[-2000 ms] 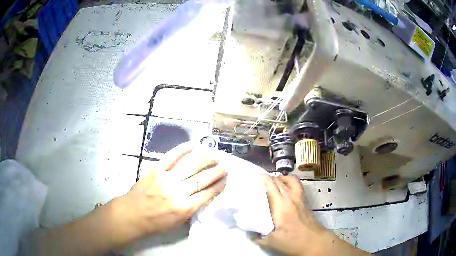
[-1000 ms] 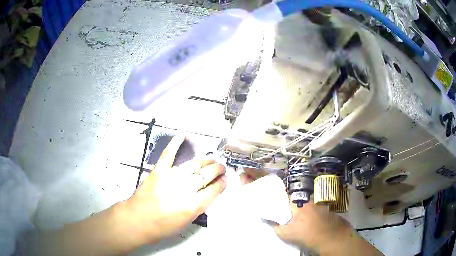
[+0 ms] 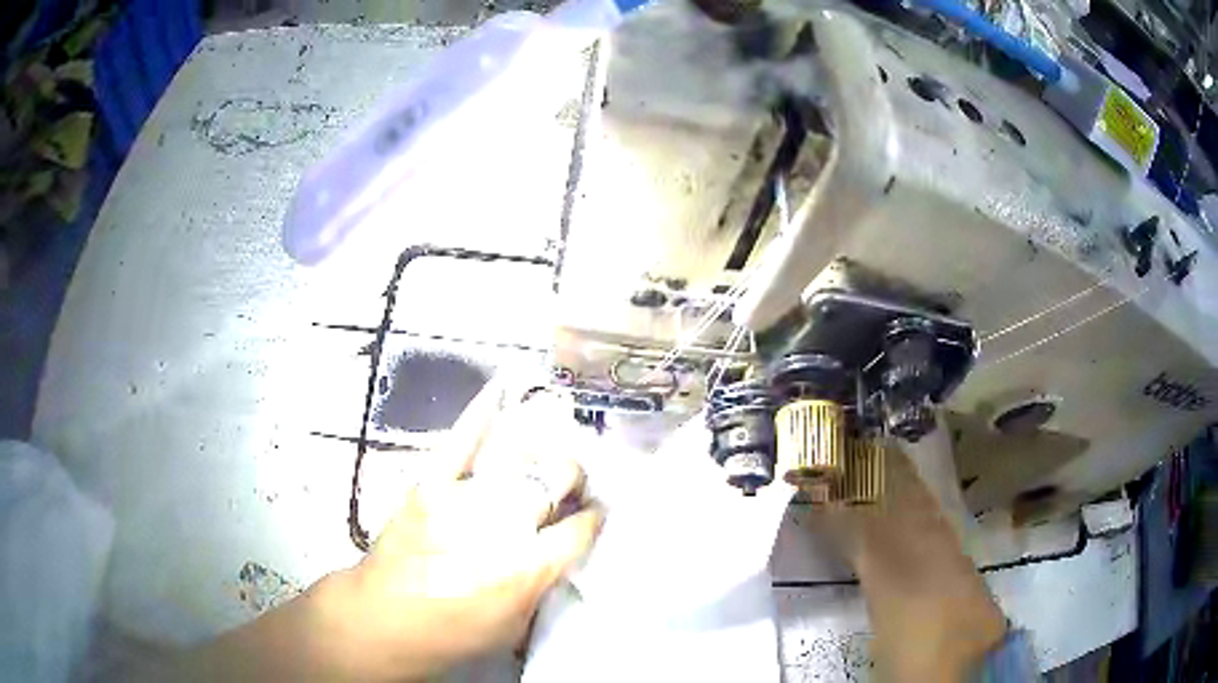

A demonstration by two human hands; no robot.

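Note:
A bright white fabric piece (image 3: pixel 668 560) lies from the presser foot area down towards me, partly overexposed. My left hand (image 3: pixel 481 534) rests on the bed and the fabric's left edge, fingertips close to the foot, thumb and finger bent together; glare hides whether it pinches the cloth. My right hand (image 3: pixel 875 514) reaches in under the tension knobs (image 3: pixel 809 443) on the right; its fingers are hidden behind the knobs and machine head. White threads (image 3: pixel 708 314) run down the cream machine head (image 3: pixel 988 227) towards the needles.
A translucent lamp (image 3: pixel 387 134) with strong glare hangs over the bed's upper left. A dark oval patch (image 3: pixel 434 390) lies left of the foot. White cloth (image 3: pixel 47 574) is at the left edge. Blue material and olive-brown cloth (image 3: pixel 54 134) are at upper left.
My right hand has moved from the fabric's right side to beneath the knobs. The fabric now lies more spread out towards me. The view shifted closer to the machine head, then back.

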